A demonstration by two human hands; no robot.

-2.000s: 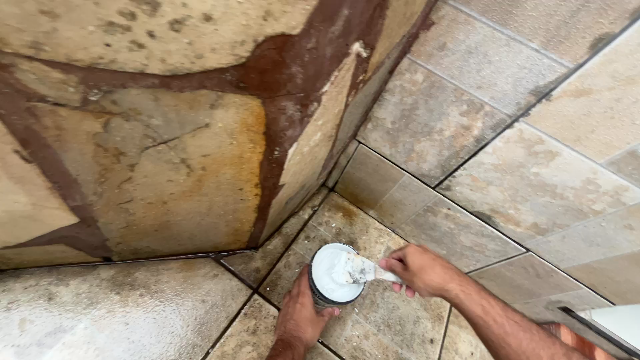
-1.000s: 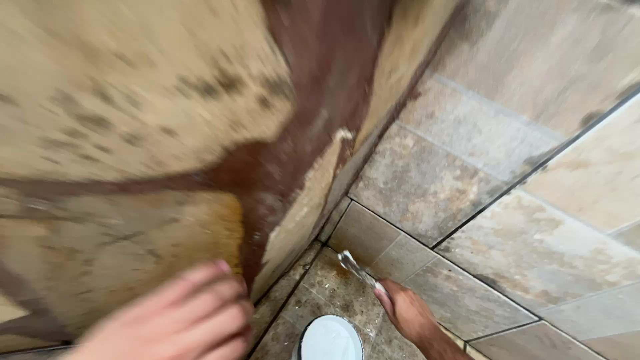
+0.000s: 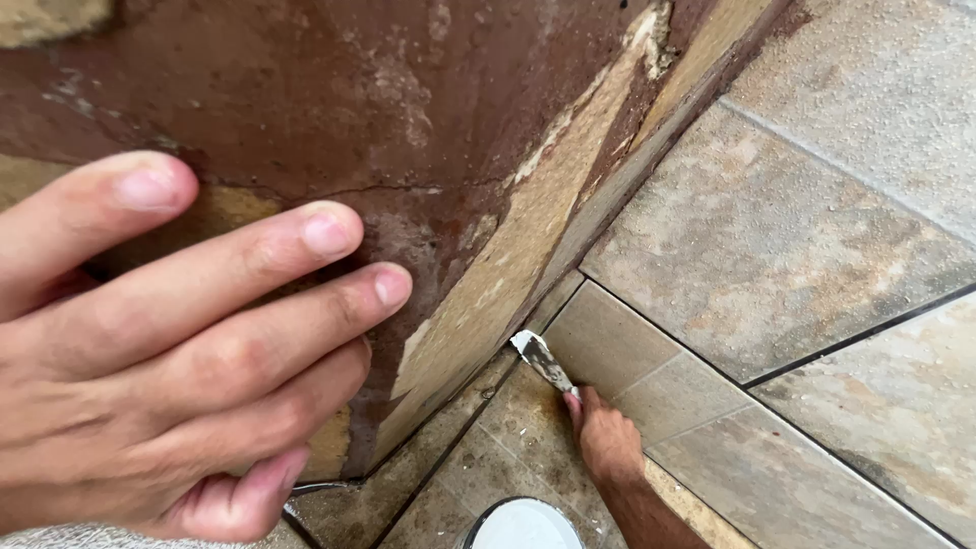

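My right hand (image 3: 608,438) grips the handle of a putty knife (image 3: 543,360), its blade smeared with white paste. The blade's tip is at the floor corner where the stone-clad wall meets the tiled wall. My left hand (image 3: 191,343) is large in the left foreground, fingers apart and holding nothing, in front of the stone cladding; whether it touches the wall I cannot tell. A round tub of white paste (image 3: 522,526) stands on the floor below the knife, cut off by the bottom edge.
The stone-clad wall with wide reddish-brown joints (image 3: 290,99) fills the upper left. Large mottled tiles (image 3: 801,252) cover the right wall, above a row of skirting tiles (image 3: 610,335). White specks lie on the stained floor tiles (image 3: 488,465).
My left hand has let go of the tub and risen to the stone wall. The putty knife has moved from the tub to the corner. The view is now closer to the corner.
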